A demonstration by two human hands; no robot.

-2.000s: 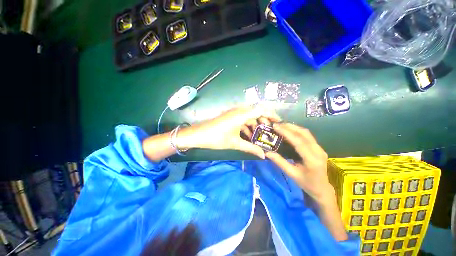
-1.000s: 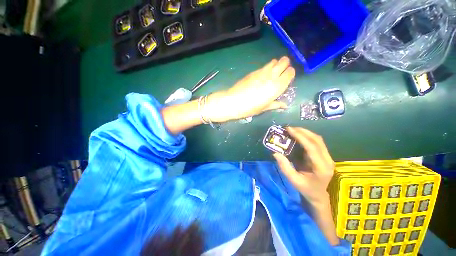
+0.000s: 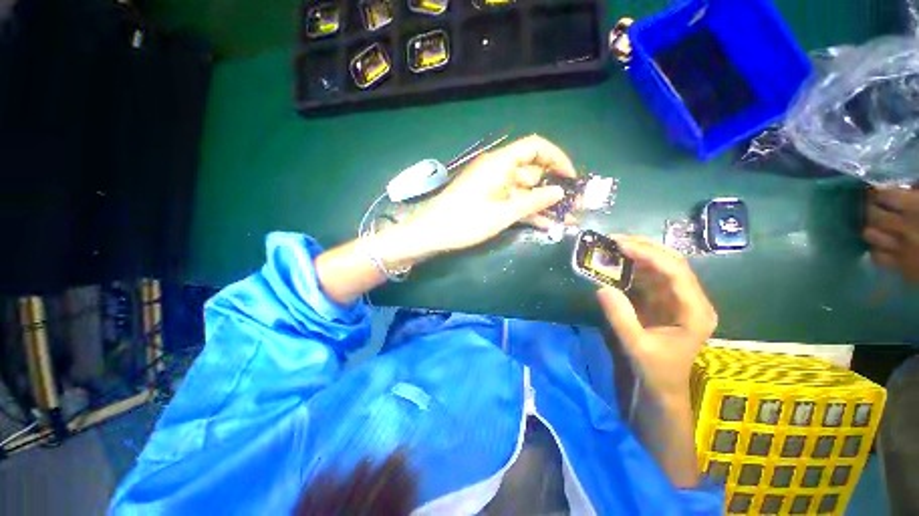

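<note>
My right hand (image 3: pixel 665 302) holds a watch housing (image 3: pixel 603 260) by its edge, with its yellow inside facing up. My left hand (image 3: pixel 484 200) is just to the left of it, with thumb and fingers closed on a small dark, speckled circuit board (image 3: pixel 564 198). A silver-white board (image 3: pixel 599 192) lies right beside the fingertips; I cannot tell if it is joined to the dark piece. A small pale piece (image 3: pixel 549 234) lies below the left fingertips. A speckled board (image 3: pixel 681 237) lies beside a dark back cover with a round centre mark (image 3: pixel 726 225).
A black parts tray (image 3: pixel 453 86) with housings is at the back. A blue bin (image 3: pixel 751 119) and a clear plastic bag (image 3: pixel 857 111) are at the back right. Tweezers (image 3: pixel 478 151) lie by a pale cord clip (image 3: pixel 417 179). Another person's hand (image 3: pixel 895 230) is at the right. Stacked yellow trays (image 3: pixel 789 428) stand at front right.
My left hand moved from the housing to the loose boards and now grips one. My right hand still holds the housing. Another person's hand has appeared at the right. The view has shifted.
</note>
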